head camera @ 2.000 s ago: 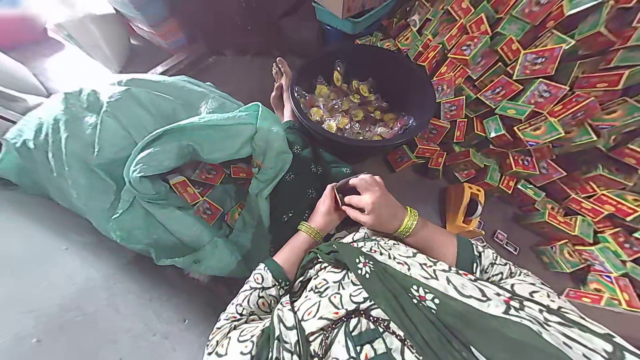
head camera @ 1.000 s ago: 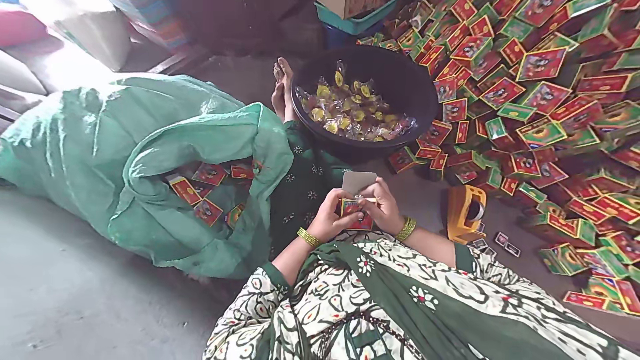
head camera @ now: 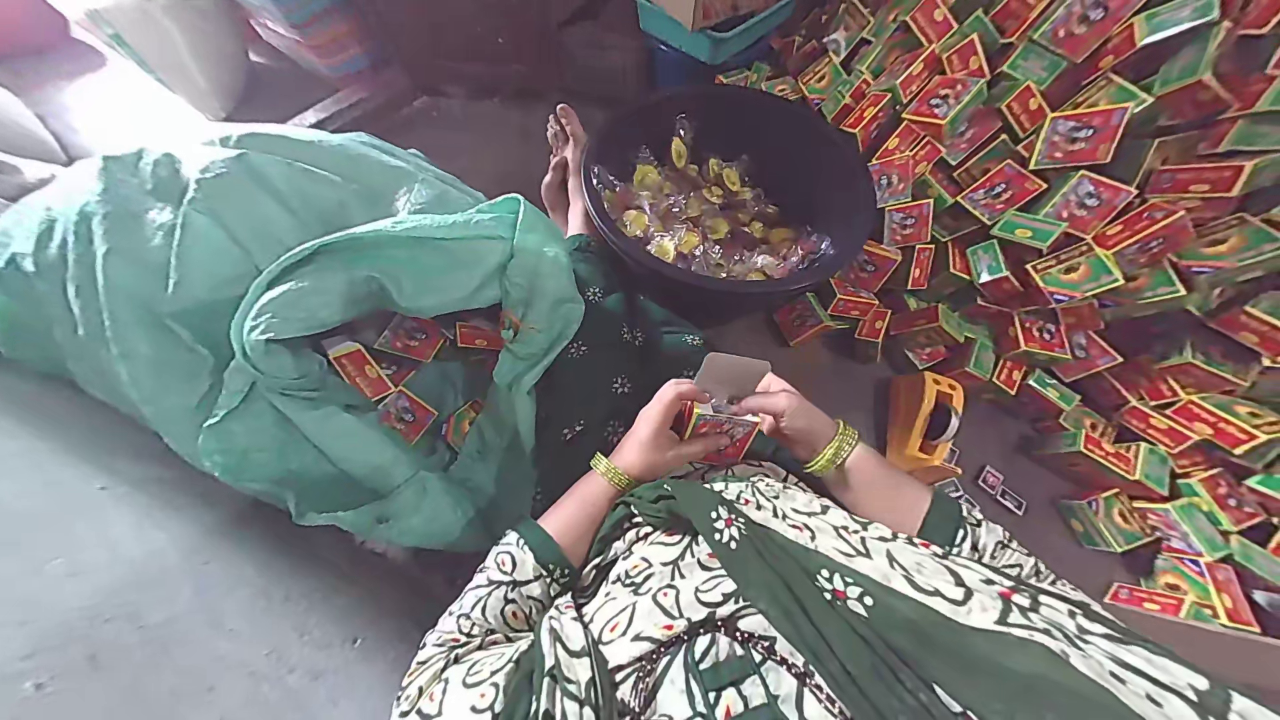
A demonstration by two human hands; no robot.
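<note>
My left hand [head camera: 662, 435] holds a small red printed cardboard box [head camera: 722, 436] over my lap, its fingers across the front. The grey inner side of the box's raised flap [head camera: 733, 377] faces me. The fingers of my right hand [head camera: 788, 414] are at the box's opening and touch its right side; what lies under them is hidden. Beyond my hands, a dark round tub [head camera: 845, 215] holds many clear-wrapped pieces with yellow parts [head camera: 715, 225]. To the left, a green woven sack [head camera: 370, 260] lies with its mouth open, several red boxes [head camera: 408, 414] inside.
A large heap of red and green printed boxes [head camera: 1085, 270] spreads over the floor at right. A yellow tape dispenser [head camera: 915, 425] stands right of my right hand, with small cards [head camera: 1001, 490] beside it. A teal crate [head camera: 715, 38] is behind the tub; my bare foot [head camera: 568, 165] is beside it.
Two seconds ago my hands were close together around a dark item. The red box with its raised flap shows from one second ago, and my right fingers have since moved to its opening.
</note>
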